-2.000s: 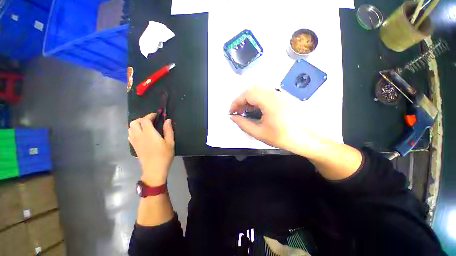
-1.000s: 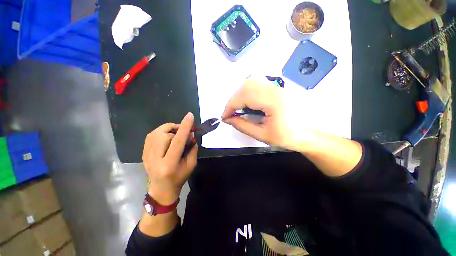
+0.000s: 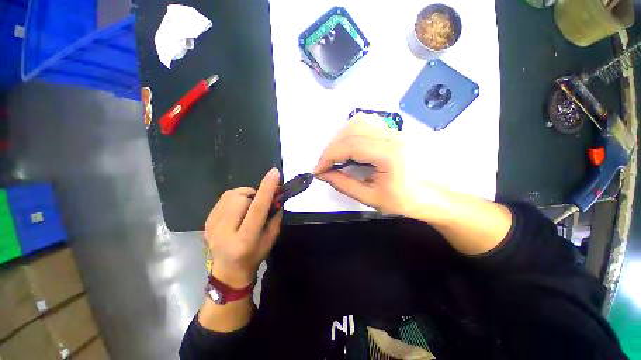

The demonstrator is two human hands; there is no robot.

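My left hand (image 3: 242,223) holds the dark side cutters (image 3: 294,188), their jaws pointing right. My right hand (image 3: 365,165) pinches something tiny between thumb and forefinger at the tip of the jaws; the piece is too small to make out. A dark part with a green edge (image 3: 389,121) shows just beyond my right hand, mostly hidden by it. The housing with circuit board (image 3: 334,48) lies on the white paper (image 3: 309,126). The blue-grey cover plate (image 3: 440,95) lies to its right.
A round tin (image 3: 434,29) stands behind the plate. A red utility knife (image 3: 186,105) and crumpled tissue (image 3: 180,34) lie left. A soldering gun (image 3: 599,158), a round dish (image 3: 566,111) and a brush pot (image 3: 594,20) are right. A blue crate (image 3: 84,56) is far left.
My left hand has picked up the side cutters from the bench and brought them right, to my right fingertips. The view has shifted, and the green-edged part now shows beyond my right hand.
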